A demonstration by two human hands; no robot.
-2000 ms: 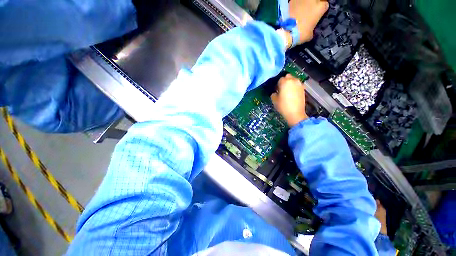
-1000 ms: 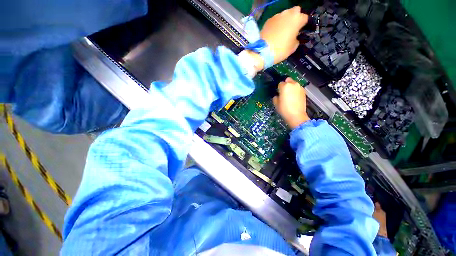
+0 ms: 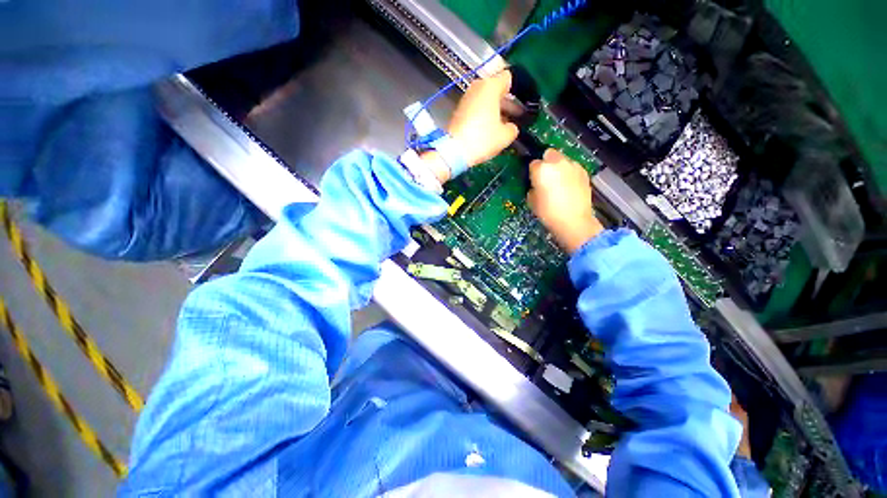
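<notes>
A green circuit board [image 3: 511,248] lies in a black carrier [image 3: 486,311] on the line, crowded with small silver parts. Pale greenish clamps [image 3: 457,282] stand along its near edge. My left hand [image 3: 477,124], with a blue wrist strap, is over the far left end of the board, fingers bent; whether a part is between them cannot be told. My right hand [image 3: 561,197] is curled over the board's far edge, to the right of my left hand; its fingertips are hidden. A narrow green strip [image 3: 564,138] lies just behind the hands.
Dark blocks [image 3: 642,80], silver-white pieces [image 3: 692,173] and more dark blocks [image 3: 757,233] fill bins behind the rail [image 3: 627,202]. A blue coiled cord [image 3: 554,17] runs to my left wrist. Another person's blue-clothed legs [image 3: 126,185] are at left. A hand shows partly at lower right.
My left hand has moved from beside the dark-block bin back leftward and down to the board, uncovering more of it. My right hand has stayed almost in place.
</notes>
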